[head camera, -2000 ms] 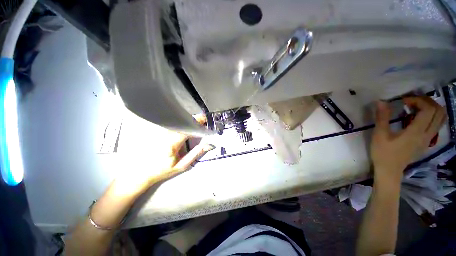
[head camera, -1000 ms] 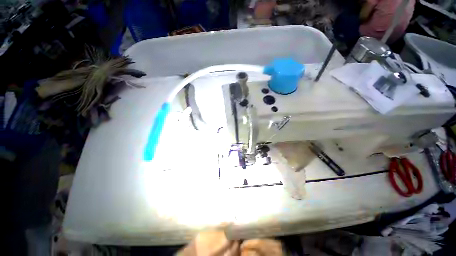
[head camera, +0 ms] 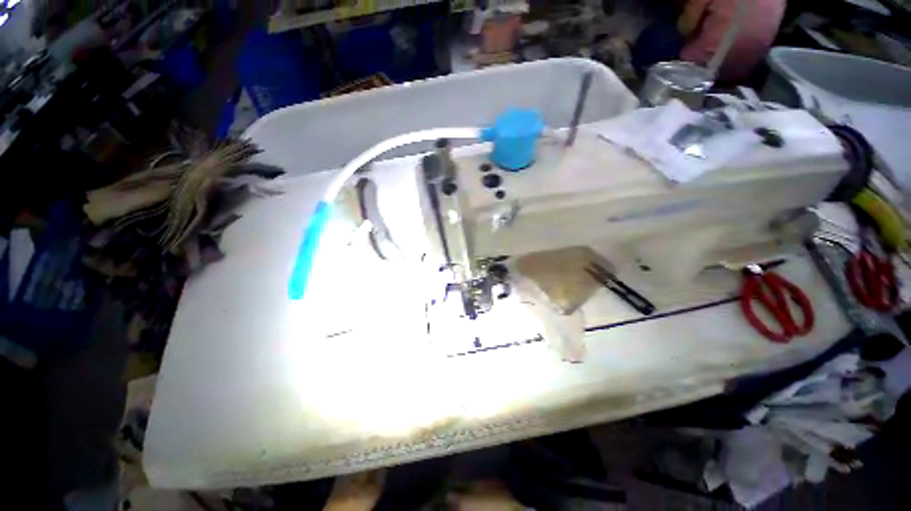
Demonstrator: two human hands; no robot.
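The cream-white sewing machine stands on the white table. Its presser foot and needle are under bright light, with no hand at them. A tan pad with clear film lies right of the foot, and black thread snips lie beside it. A curved dark and pale strip lies behind the needle area. My left hand and my right hand are blurred and cut off by the bottom edge, below the table's front edge. Their fingers and anything in them are hidden.
Red-handled scissors lie at the right, with a second red pair beyond. The lamp arches over the left side. Bundled strips jut at the left edge. Scraps hang at the right. A person in pink is behind.
Both hands have left the machine bed and dropped below the table's front edge. The view has pulled back and shows more of the workshop. Over the last second it shifted slightly, moving the machine left.
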